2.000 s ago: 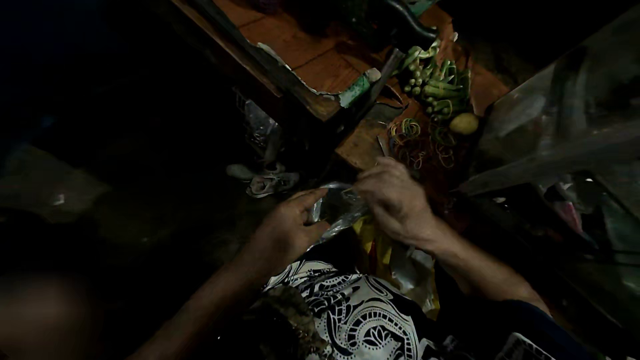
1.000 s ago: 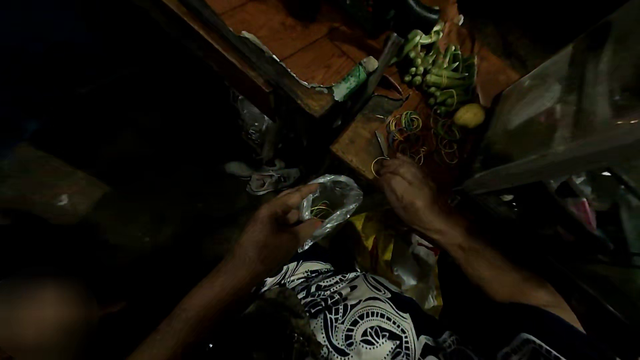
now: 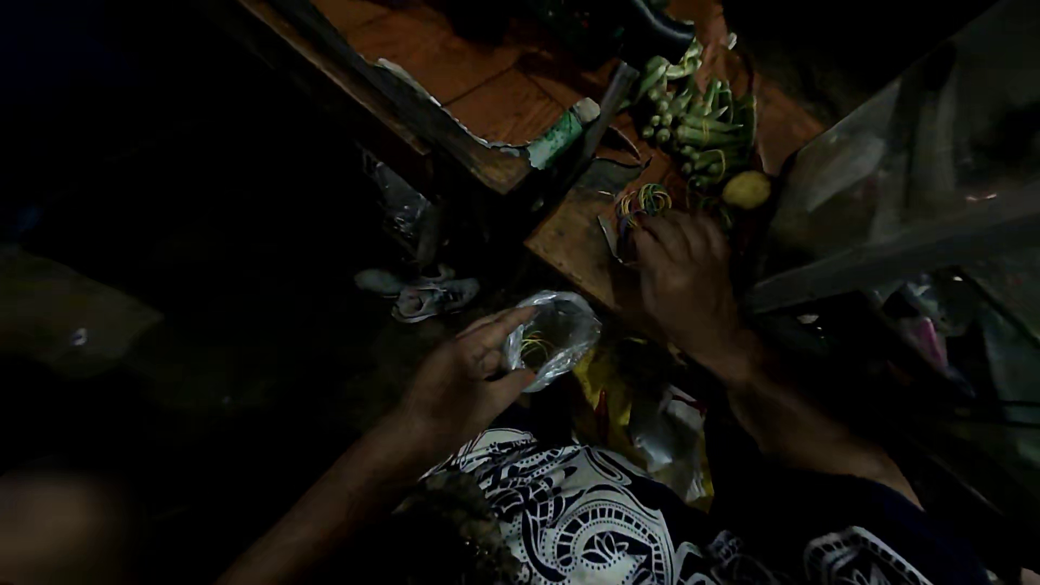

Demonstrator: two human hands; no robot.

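Note:
In my left hand is a small clear plastic bag, its mouth spread open, with a few yellowish rubber bands inside. My right hand reaches over the corner of the wooden table, its fingertips at a loose heap of coloured rubber bands; whether it grips any is hidden. A thin blade-like piece lies just left of those fingers. Beyond the heap are bundles of green okra, some banded, and a round yellow fruit or vegetable.
A worn wooden tabletop and a raised tray edge with green tape stand ahead. A dark glass-like panel rises at the right. Crumpled cloth or plastic lies at left, and a yellow bag sits below the table edge.
The bag, earlier between both hands, is now in my left hand alone with its mouth spread. My right hand has moved away from it, forward and right to the rubber band heap.

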